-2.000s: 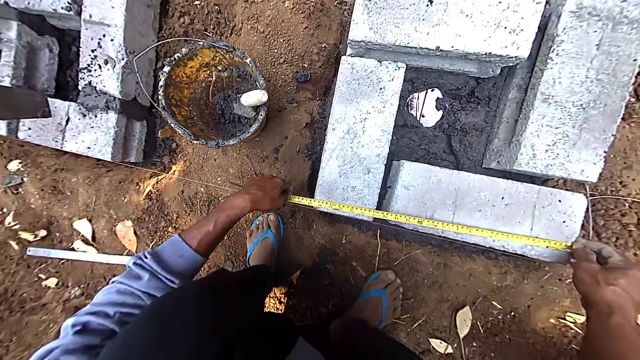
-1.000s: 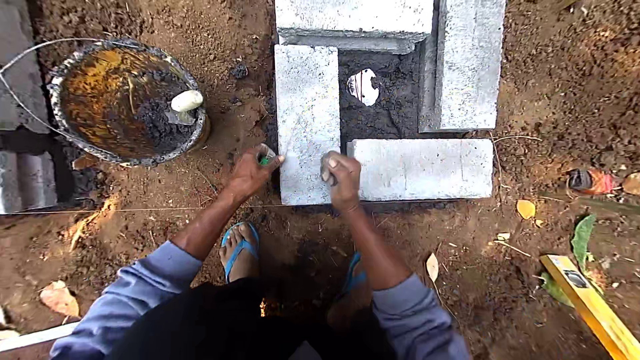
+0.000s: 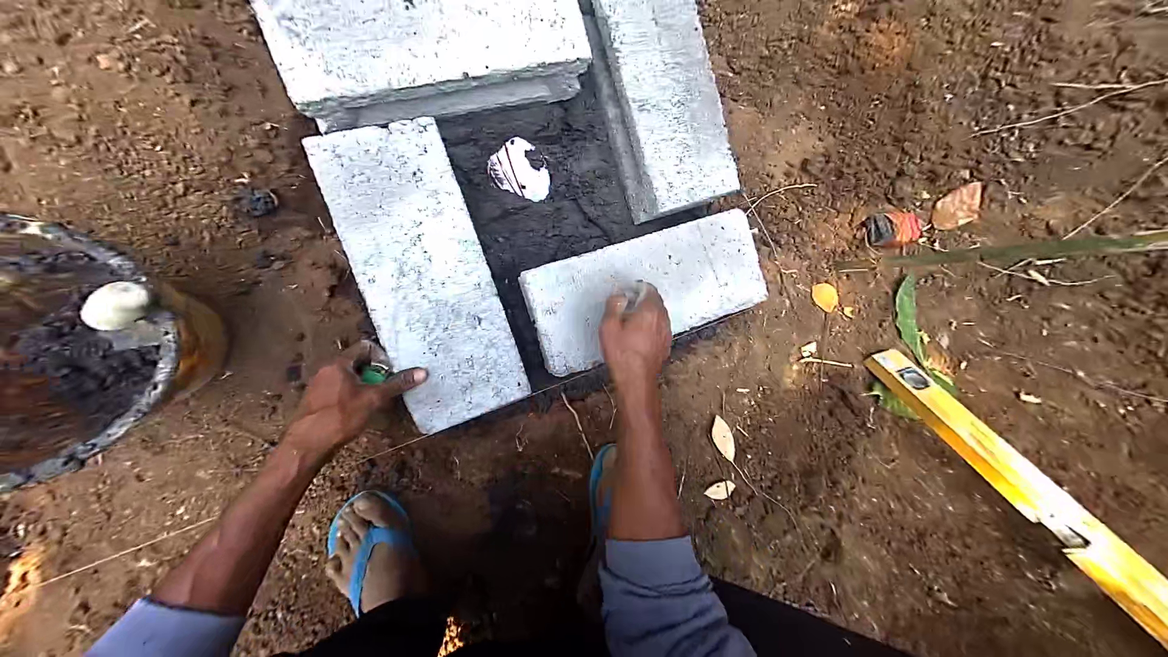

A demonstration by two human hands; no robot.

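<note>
Concrete blocks surround a patch of dark mortar [image 3: 584, 201] with a pale, printed scrap on it. My left hand [image 3: 351, 392] holds a green and grey tape measure [image 3: 372, 372], its thumb on the lower end of the left block [image 3: 415, 265]. My right hand [image 3: 636, 333] rests over the front block [image 3: 712, 265], fingers curled round a small greyish thing that is too blurred to name. A narrow dark gap parts these two blocks. A thin string line [image 3: 137, 547] runs along their near edges. No tape blade shows drawn out.
A mortar-coated bucket [image 3: 196, 338] with a white-handled trowel [image 3: 116, 306] stands at left. More blocks lie at the top [image 3: 438, 46] and right [image 3: 675, 109]. A yellow spirit level [image 3: 995, 465] lies on the soil at right. My sandalled feet are close below the blocks.
The yellow tape blade, stretched along the front blocks two seconds ago, is back in. My right hand has come left from the far block end, then moved onto the front block. The view has turned.
</note>
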